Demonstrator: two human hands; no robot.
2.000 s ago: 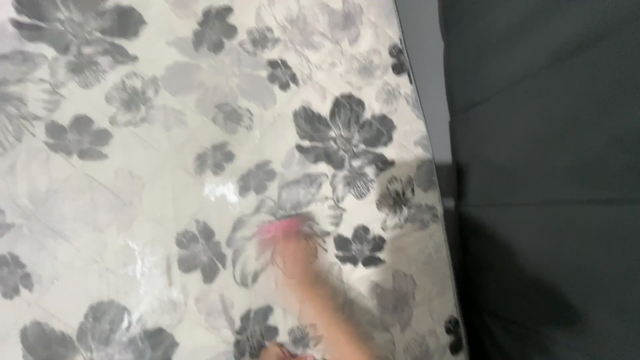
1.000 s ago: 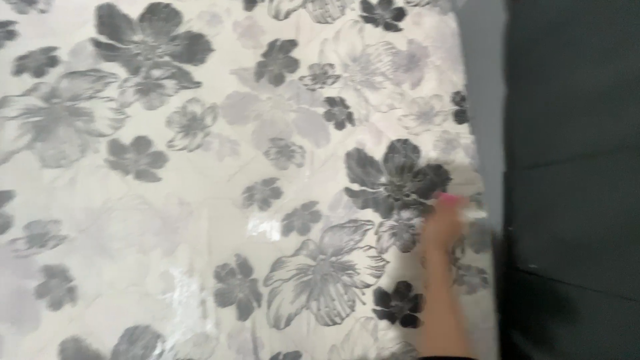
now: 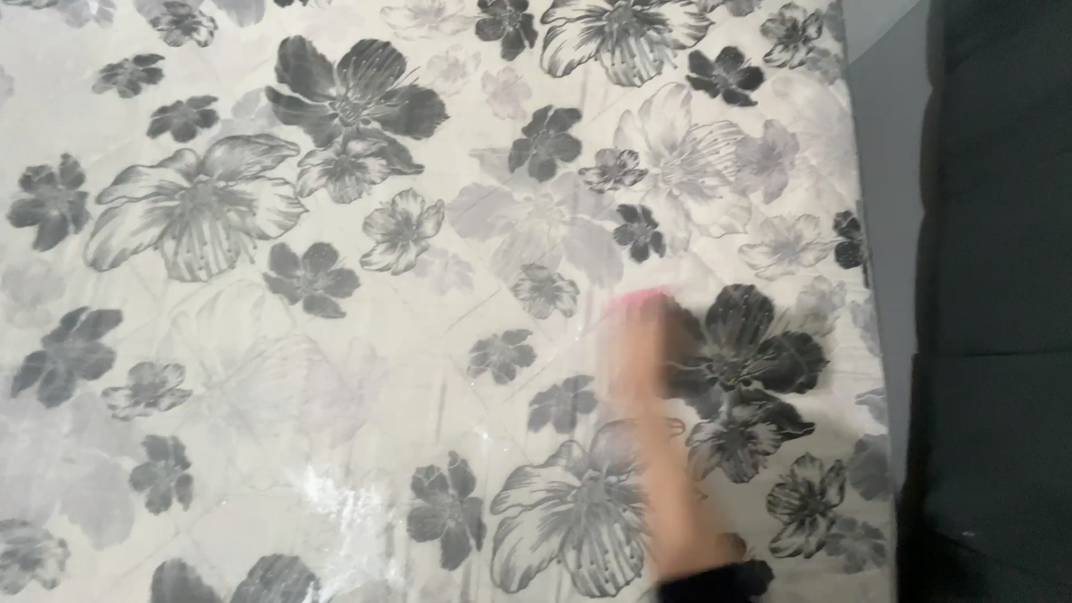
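Observation:
A light table cover point(image 3: 402, 352) printed with grey and black flowers fills most of the view. My right hand point(image 3: 641, 347) rests on or just over it, right of the middle, blurred by motion. It is closed around something pink, perhaps a sponge or cloth point(image 3: 641, 297), whose edge shows past the fingers. The forearm comes in from the bottom, with a dark sleeve cuff at the wrist end of the sleeve. Beside the hand on its right is a large dark printed flower. My left hand is out of view.
The cover's right edge point(image 3: 871, 335) runs down the right side. Past it lie a grey strip point(image 3: 892, 184) and a dark surface or fabric point(image 3: 997, 251) with seams. Light glares off the cover at the lower left.
My right hand, holding the pink thing, has moved left off the large dark flower near the right edge, where it was one second ago. The view has shifted.

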